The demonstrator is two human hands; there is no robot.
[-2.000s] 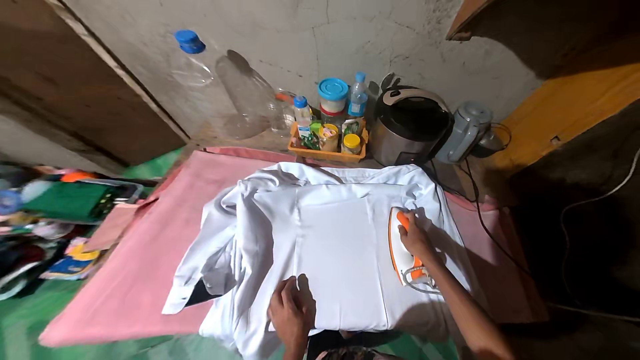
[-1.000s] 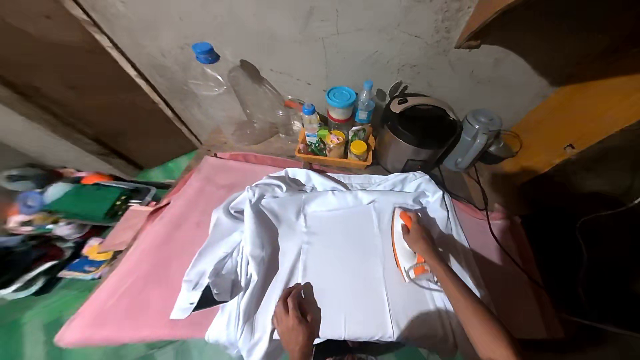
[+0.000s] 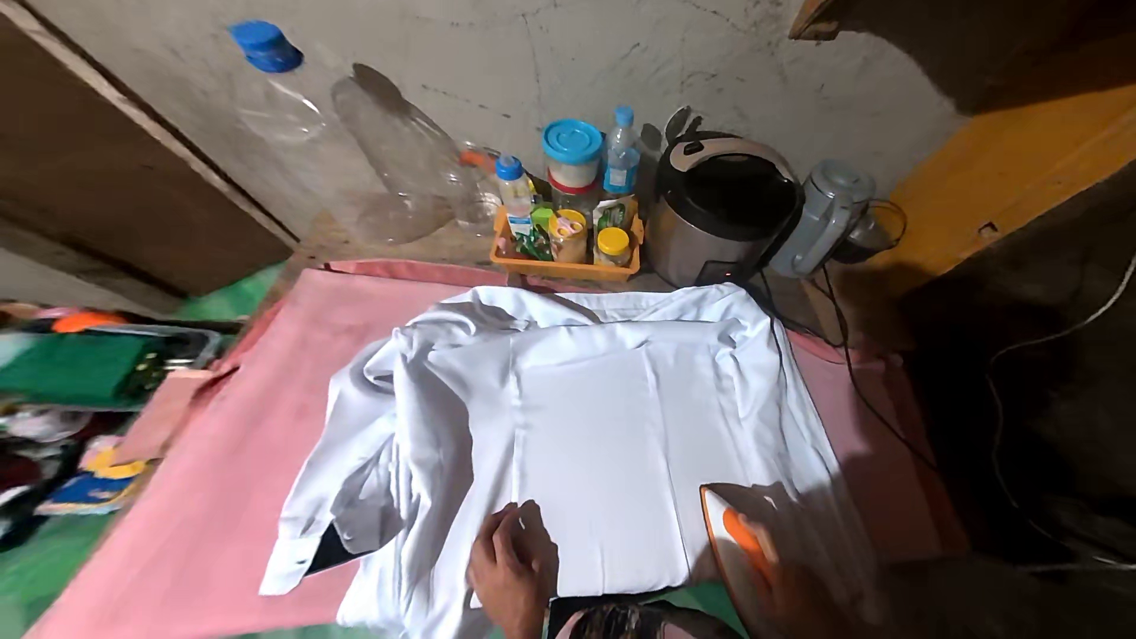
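Observation:
A white long-sleeved shirt (image 3: 586, 426) lies spread on a pink cloth (image 3: 240, 426) over the table, one sleeve bent out to the left with its cuff on the cloth. Near the lower right of the shirt, my right hand (image 3: 790, 599) grips the orange handle of a white and orange clothes iron (image 3: 737, 568), its tip pointing away from me. The shadowed lower part of this hand is hard to see. My left hand (image 3: 513, 568) rests on the shirt near its lower edge, fingers bent; whether it pinches any fabric is hidden.
Behind the shirt stand an orange basket (image 3: 564, 266) of jars and packets, a rice cooker (image 3: 723, 213), a blender jug (image 3: 825, 213) and a large clear bottle (image 3: 355, 151). A black cord (image 3: 852, 373) runs down the right side. Folded clothes (image 3: 75, 368) lie at the left.
My right hand has drawn the iron down toward the shirt's near edge, from higher up on its right side. My left hand stays near the same part of the shirt.

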